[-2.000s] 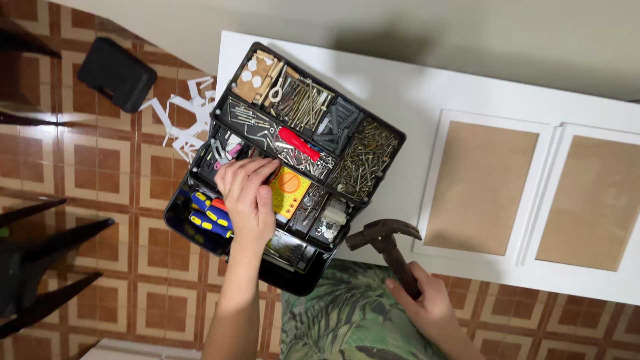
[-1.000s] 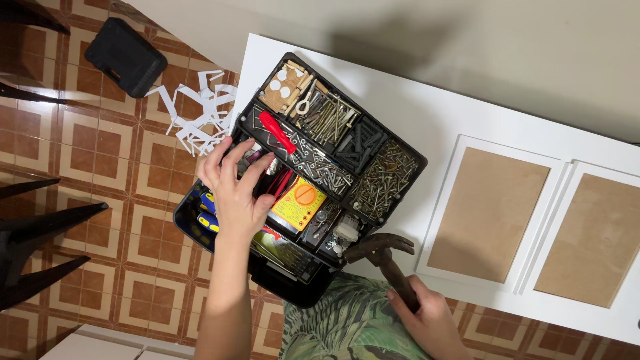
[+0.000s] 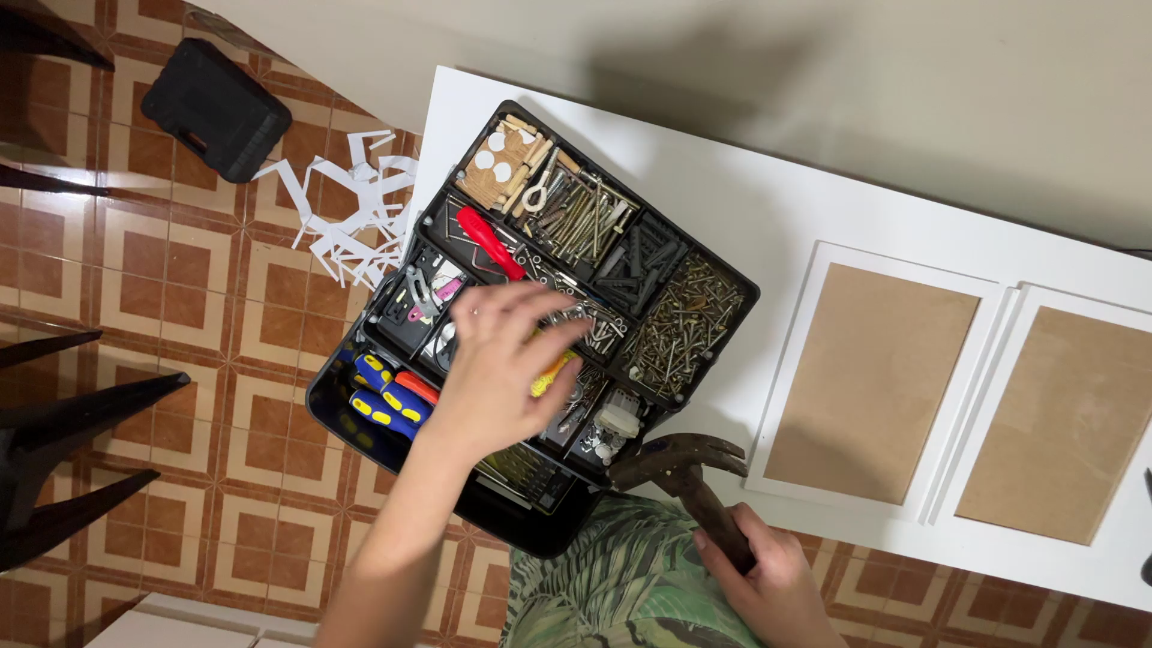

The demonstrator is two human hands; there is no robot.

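Observation:
My right hand point(image 3: 765, 571) grips the wooden handle of a claw hammer point(image 3: 679, 463), whose head lies beside the lower right corner of an open black toolbox point(image 3: 585, 486). Over the toolbox's middle compartments is my left hand point(image 3: 513, 360), blurred, fingers spread and partly curled. Most of a yellow multimeter point(image 3: 551, 373) is hidden beneath it. A red-handled tool point(image 3: 489, 241) lies across the small hardware above that hand. Blue-and-yellow handled tools point(image 3: 387, 396) sit in the lower bin. Screws point(image 3: 688, 324), bolts point(image 3: 580, 216), dark wall plugs point(image 3: 641, 265) and wooden dowels point(image 3: 526, 171) fill the upper tray.
The toolbox rests partly on a white panel point(image 3: 747, 189). Two white-framed brown panels point(image 3: 877, 382) point(image 3: 1057, 423) lie at the right. On the tiled floor are a black case point(image 3: 216, 110) and white strips point(image 3: 360, 211). Black legs point(image 3: 90, 405) of furniture reach in from the left.
The red-handled tool lay lower, near the multimeter, two seconds ago; it now lies higher and to the left in the tray. My left hand has moved over the multimeter. My right hand still holds the hammer.

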